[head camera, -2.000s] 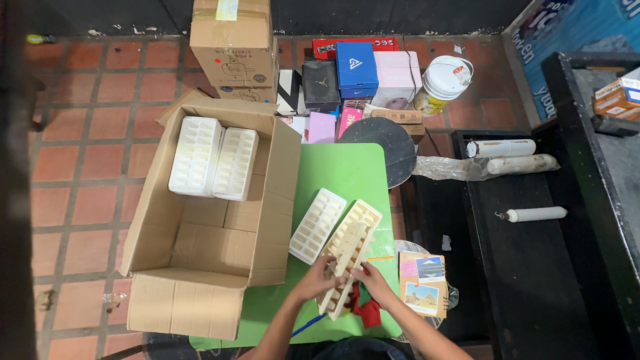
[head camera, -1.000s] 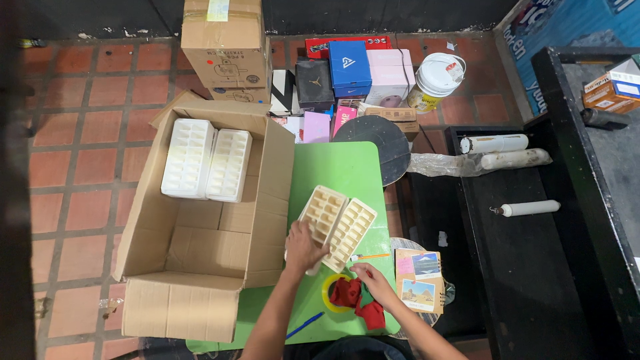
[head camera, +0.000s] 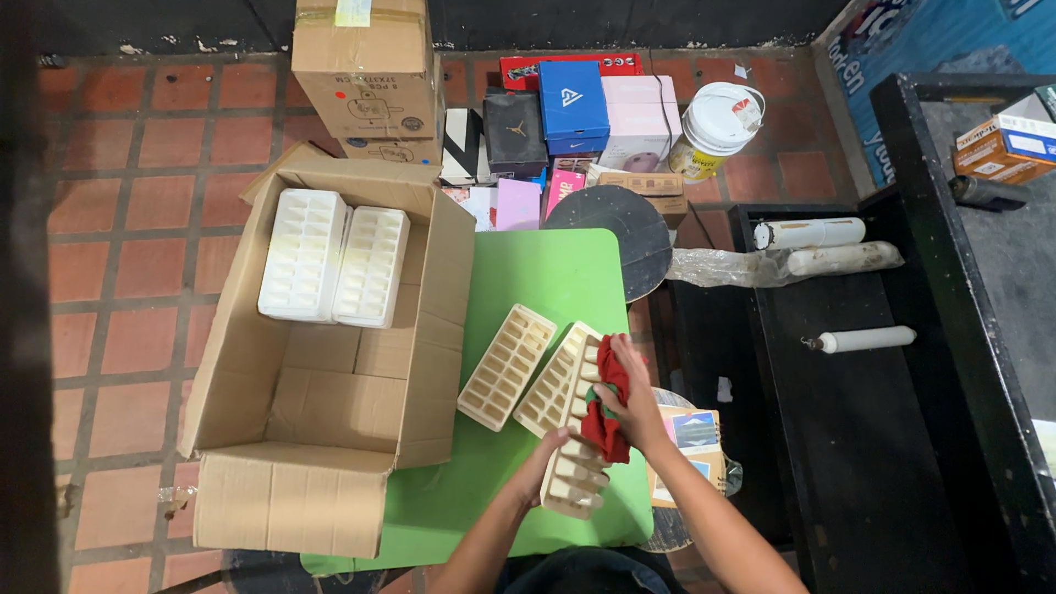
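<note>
My left hand (head camera: 540, 469) grips the lower side of a cream plastic ice cube tray (head camera: 569, 487), held tilted above the green tabletop (head camera: 511, 528). In my right hand (head camera: 631, 396) is a red cloth (head camera: 609, 404) with a green part, pressed against the tray's upper side. Two more cream trays lie on the tabletop: one ice cube tray (head camera: 506, 367) to the left, another (head camera: 554, 388) partly covered by the held one. An open cardboard box (head camera: 330, 412) at the left holds stacks of white ice cube trays (head camera: 304, 252) at its far end.
Behind the table stand cardboard cartons (head camera: 367, 74), a blue shoebox (head camera: 575, 107), a black shoebox (head camera: 513, 132) and a white bucket (head camera: 716, 132). A round black stool top (head camera: 615, 239) adjoins the table's far corner. White cylinders (head camera: 866, 339) lie on a black shelf at right; a notebook (head camera: 697, 445) is nearby.
The red cloth lay in a yellow bowl one second ago and is now in my right hand. My left hand has lifted a tray, with the other two now apart on the table.
</note>
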